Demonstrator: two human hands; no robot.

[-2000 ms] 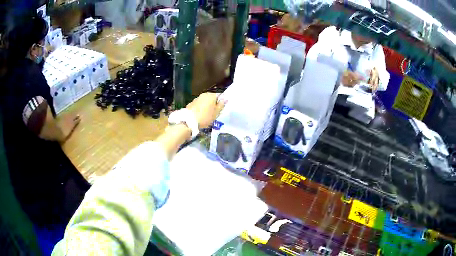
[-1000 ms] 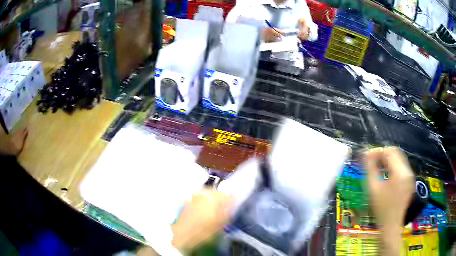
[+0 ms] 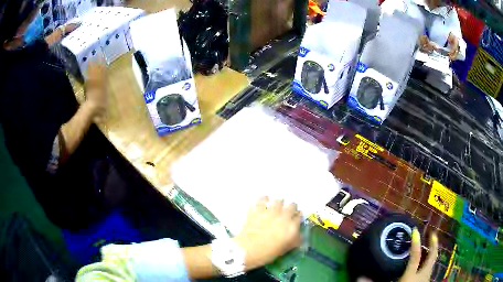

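Note:
A round black portable speaker [image 3: 380, 248] with a pale ring and logo on its end is at the bottom right. My right hand [image 3: 422, 259] grips it from the right, partly cut off by the bottom edge, with yellow on its fingertips. My left hand [image 3: 270, 231], with a white band on the wrist, rests with bent fingers on the near edge of the bright white stack of poly bags [image 3: 248, 165]. No lifted bag shows in it. An open retail box [image 3: 171, 104] stands on the tan bench, beyond the stack to the left, with something clear and dark inside.
Two open retail boxes [image 3: 322, 66] [image 3: 380, 82] stand at the back on the black surface. Closed retail boxes [image 3: 107, 36] and a black cable heap [image 3: 204, 36] are at the back left. One person [image 3: 41, 110] is at left; another [image 3: 441, 33] holds papers opposite.
The box that was between my hands now stands on the tan bench at left. My right hand now holds the speaker. My left hand has moved onto the bag stack. The view has shifted left.

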